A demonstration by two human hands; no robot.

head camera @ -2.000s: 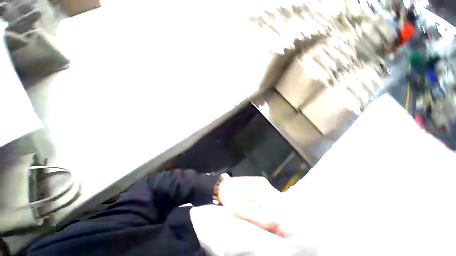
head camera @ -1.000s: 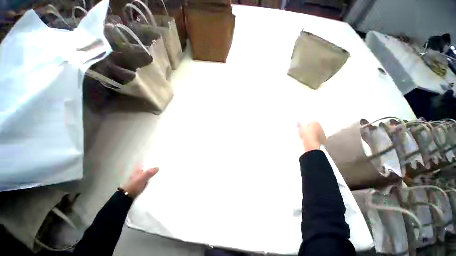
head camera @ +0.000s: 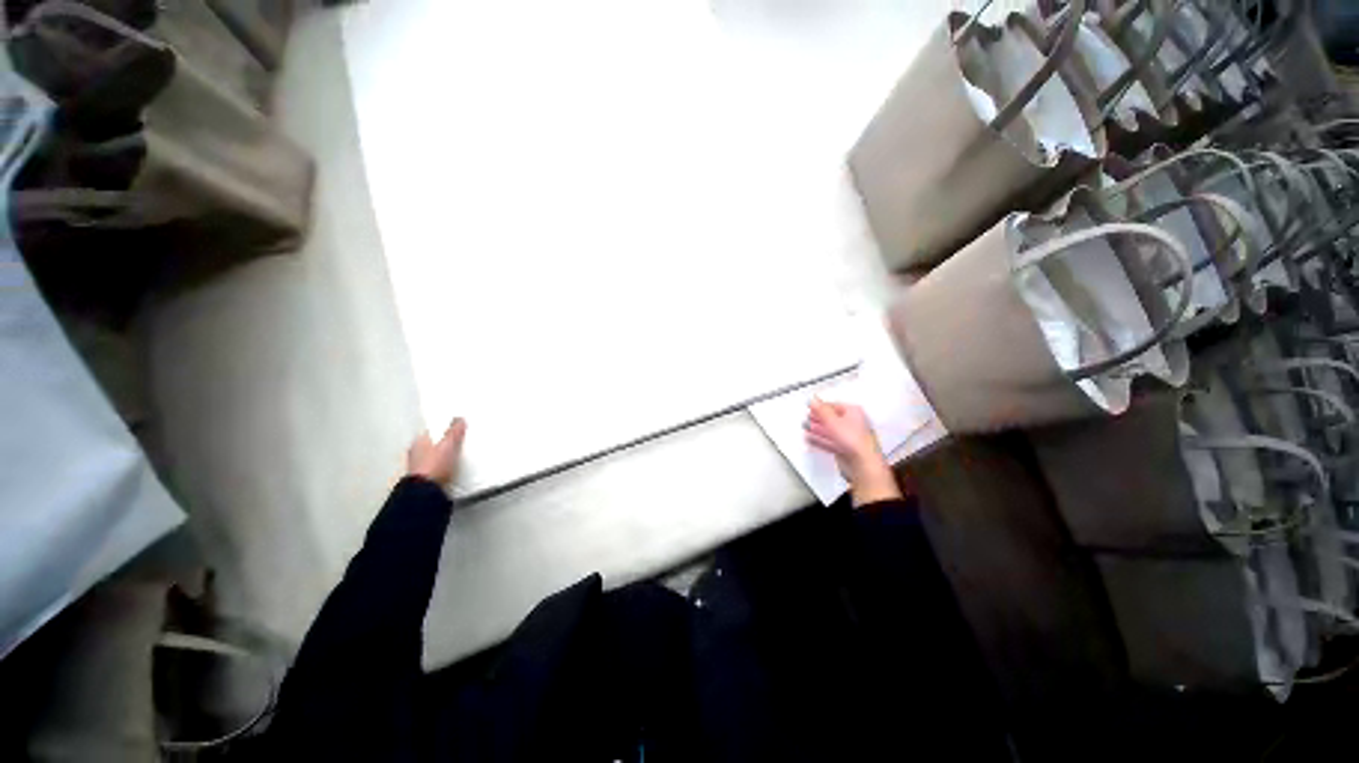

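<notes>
A large stack of white sheets (head camera: 611,224) lies flat on the worktable (head camera: 626,522), its near edge a little in from the table's front edge. My left hand (head camera: 437,452) is at the stack's near left corner, thumb up against the edge; whether it grips the sheets is not clear. My right hand (head camera: 844,435) is just below the stack's near right edge, fingers curled, over a smaller white piece (head camera: 805,447) that sticks out at the table's front right corner. Whether the fingers hold this piece cannot be told.
Rows of beige-grey tote bags (head camera: 969,336) with looped handles stand close along the right. Brown-grey bags (head camera: 224,134) stand at the upper left. A pale white plastic bag or sheet (head camera: 67,447) hangs at the left edge, with another bag below it.
The white sheets now lie flat and squared, with a straight near edge. My right hand has moved down and nearer to me, to the near right corner. My left hand is at the near left corner.
</notes>
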